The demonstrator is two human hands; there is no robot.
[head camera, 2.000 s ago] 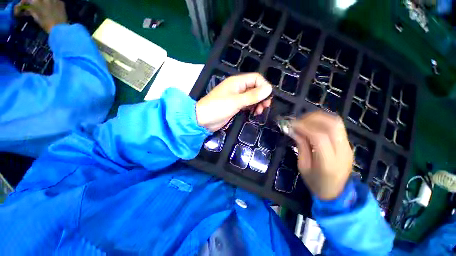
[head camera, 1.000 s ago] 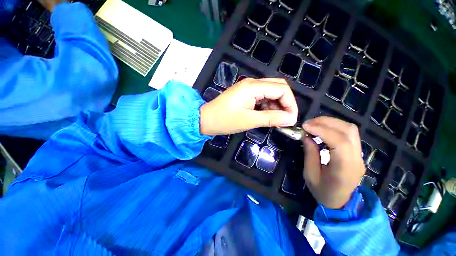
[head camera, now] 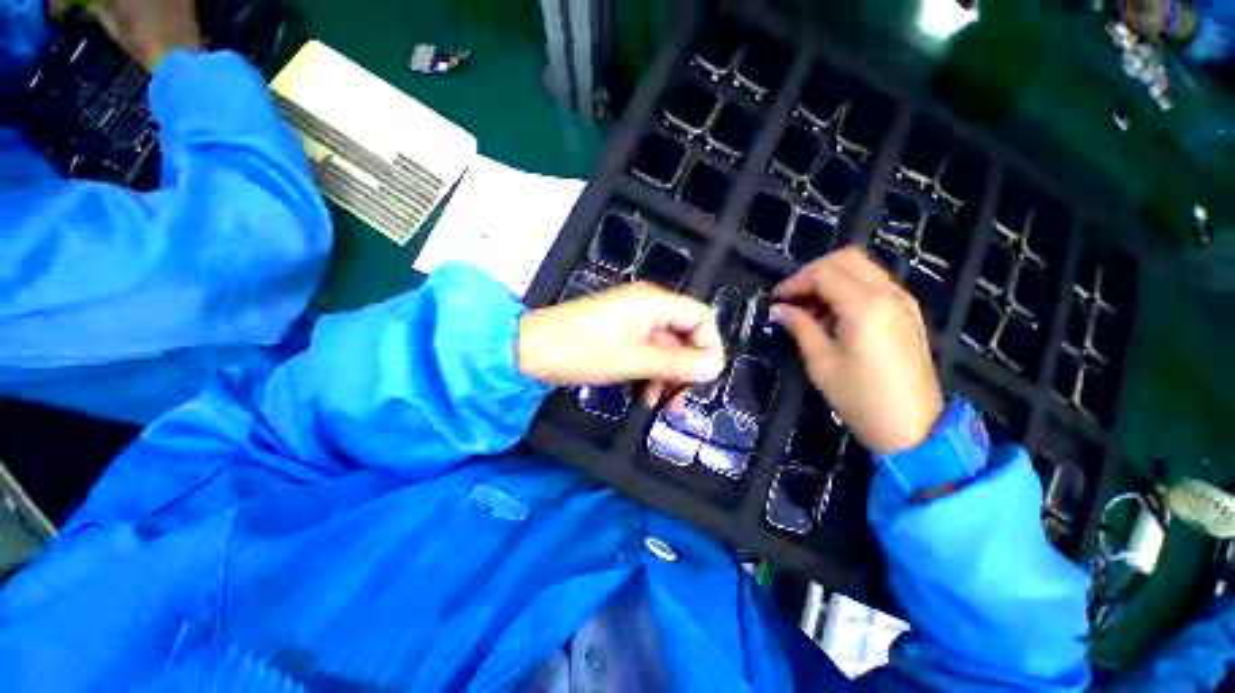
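A black compartment tray [head camera: 867,305] holds square smartwatch bodies with thin silver rims, several to a compartment. My right hand [head camera: 867,355] is over the tray's middle, thumb and fingers pinched on a watch body [head camera: 760,321] seen nearly edge-on, low at a compartment. My left hand [head camera: 623,336] is just left of it, palm side down, fingers curled and fingertips together; nothing shows clearly in them. Glossy watch bodies [head camera: 704,441] with white glare lie flat below my left fingertips. My hands cover parts of some compartments.
A white paper sheet [head camera: 501,221] and a cream slotted board [head camera: 379,142] lie left of the tray on the green bench. Another person's blue sleeve [head camera: 149,230] is at far left. A white oval device [head camera: 1201,508] with a cable is at right. A grey post [head camera: 576,54] stands behind.
My right hand has moved up and left, and the watch body in its fingertips has gone from between both hands to a tray compartment. My left hand has moved left and slightly down, apart from it.
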